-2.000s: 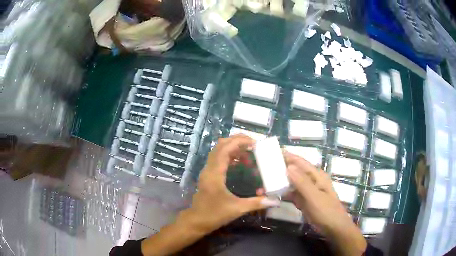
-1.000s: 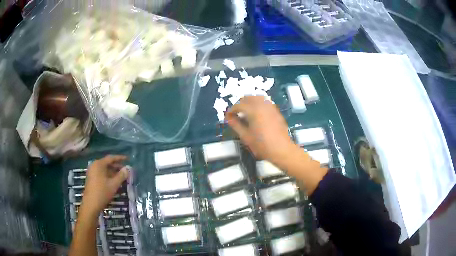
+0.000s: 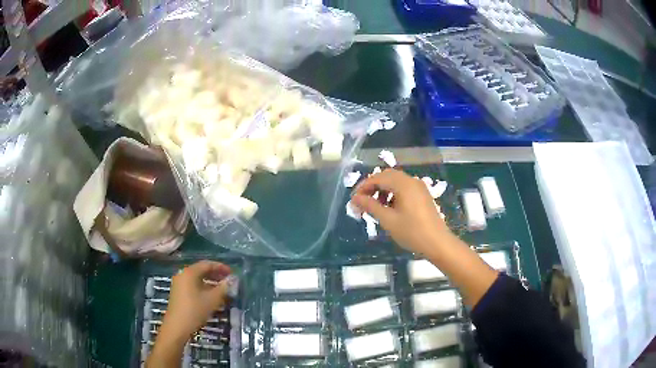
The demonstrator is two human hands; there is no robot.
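My right hand (image 3: 406, 208) is over the pile of small white inserts (image 3: 434, 188), with thumb and fingertips close together among the pieces. Whether it pinches one is not clear. My left hand (image 3: 193, 298) is over the rod-part tray (image 3: 147, 327), fingers curled towards the thumb. A small pale thing shows at its fingertips, but whether it is held cannot be told. White units (image 3: 298, 313) lie in rows in the clear blister tray (image 3: 331, 302), cut off by the bottom edge. Two more white units (image 3: 491, 195) lie beyond the tray, right of the pile.
A clear bag of foam blocks (image 3: 237, 133) lies at the back left. A beige-edged open bag (image 3: 93, 215) is left of it. Blue trays (image 3: 460, 118) with a clear rod tray (image 3: 496, 79) on top stand at the back. A white sheet (image 3: 600, 237) covers the right side.
The white unit seen between both hands two seconds ago is no longer in them. My hands have parted, right to the inserts, left to the rod tray. The view has shifted towards the back.
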